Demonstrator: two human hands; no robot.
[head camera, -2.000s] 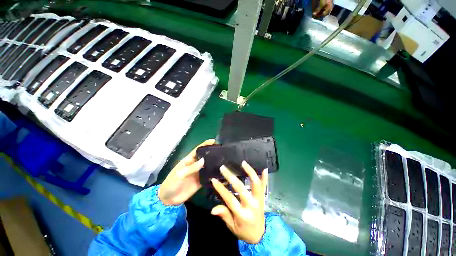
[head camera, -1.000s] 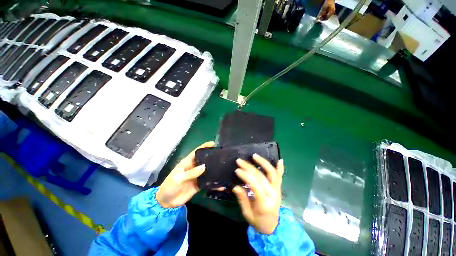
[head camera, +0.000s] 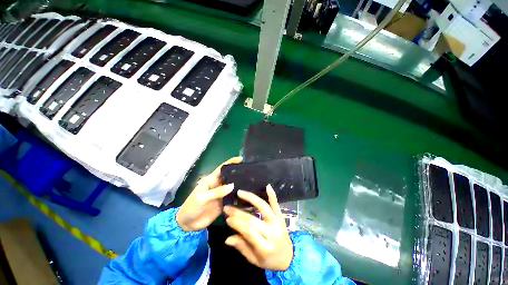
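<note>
A black phone housing (head camera: 278, 177) lies level in front of me, above the bench. My left hand (head camera: 201, 203) grips its left end, thumb on top. My right hand (head camera: 259, 231) is at its lower edge, with fingertips at its surface; a small piece at the fingertips cannot be made out. A flat matte black sheet (head camera: 274, 139) lies on the green mat behind the housing and is partly hidden by it. Something dark with light marks shows under the housing near my right hand; I cannot tell what it is.
A large white tray (head camera: 111, 131) with rows of black housings is at left. A clear-edged tray (head camera: 424, 222) of housings is at the right edge. A clear film sheet (head camera: 373, 220) lies between. A pale metal post (head camera: 269, 55) with a thin hose (head camera: 334, 64) stands behind the black sheet.
My right hand has moved left and down from the housing's right part, uncovering it. The housing has shifted slightly right. The other person's hand at the top is no longer in view.
</note>
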